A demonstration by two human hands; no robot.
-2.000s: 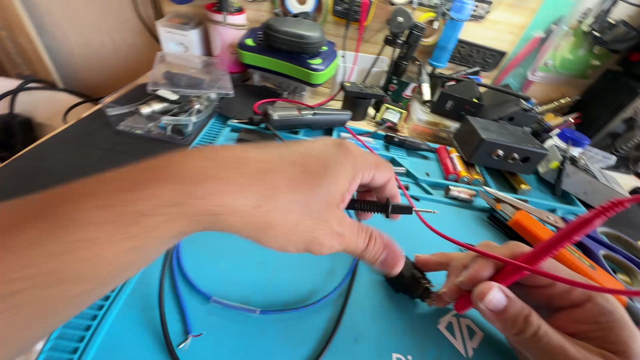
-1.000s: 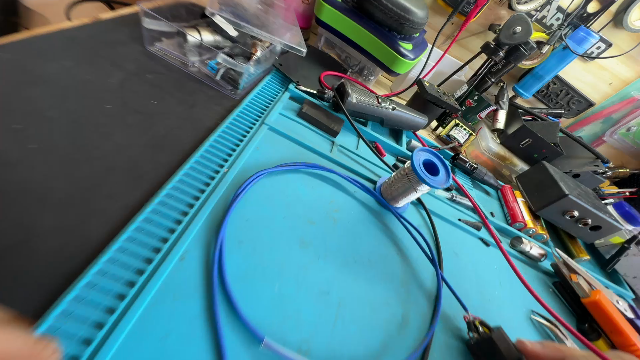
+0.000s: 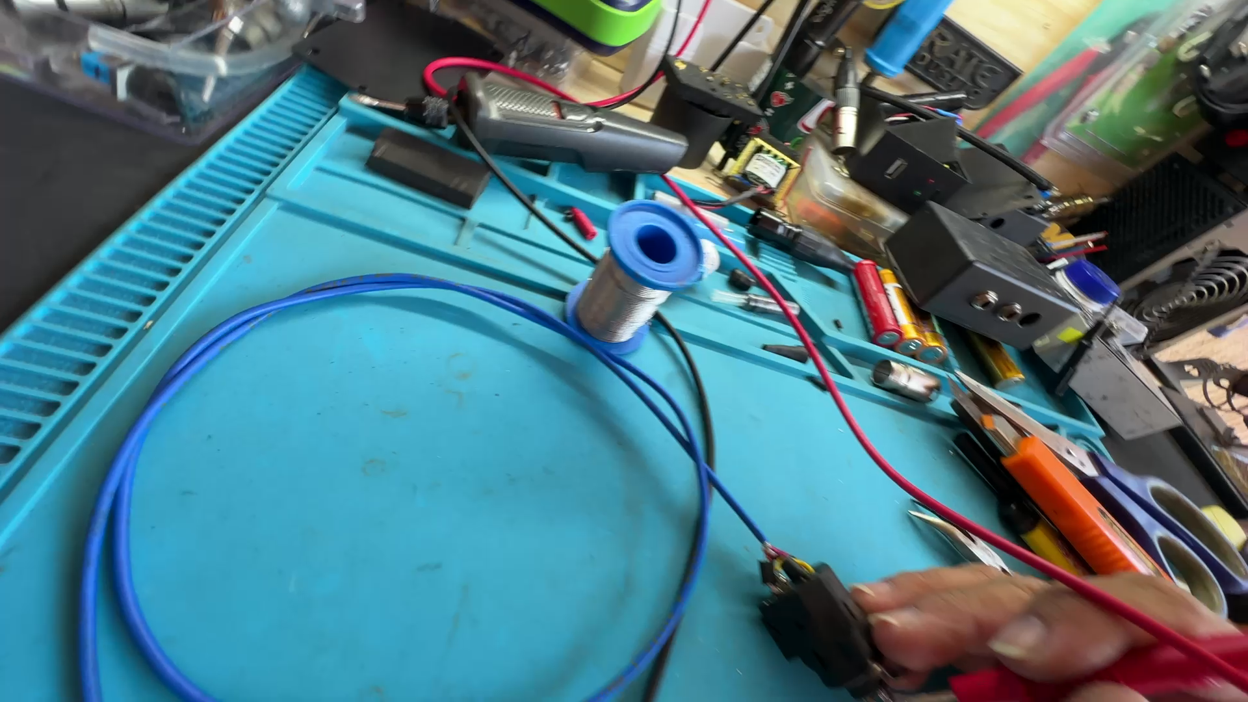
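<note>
At the lower right, my right hand (image 3: 1033,624) holds a small black connector (image 3: 824,629) by its fingertips. A red test probe (image 3: 1102,678) lies in the same hand, its tip low by the connector. Thin coloured wires join the connector to a blue cable (image 3: 751,512), which lies coiled on the blue silicone mat (image 3: 390,507). My left hand is out of view. Behind the coil stands a spool of solder wire (image 3: 624,292). A red test lead (image 3: 829,380) runs across the mat to my right hand, and a black lead (image 3: 704,390) passes under the blue cable.
Scissors (image 3: 1165,517) and an orange utility knife (image 3: 1077,507) lie close behind my right hand. Batteries (image 3: 882,307), a metal sleeve (image 3: 907,380) and a black metal box (image 3: 975,273) are at the right back. A grey handheld tool (image 3: 575,127) rests at the mat's rear edge, left of electronic parts.
My left hand, which held a black test probe near the connector two seconds ago, has moved left and out of view. The connector remains in my right hand. The view has shifted and tilted.
</note>
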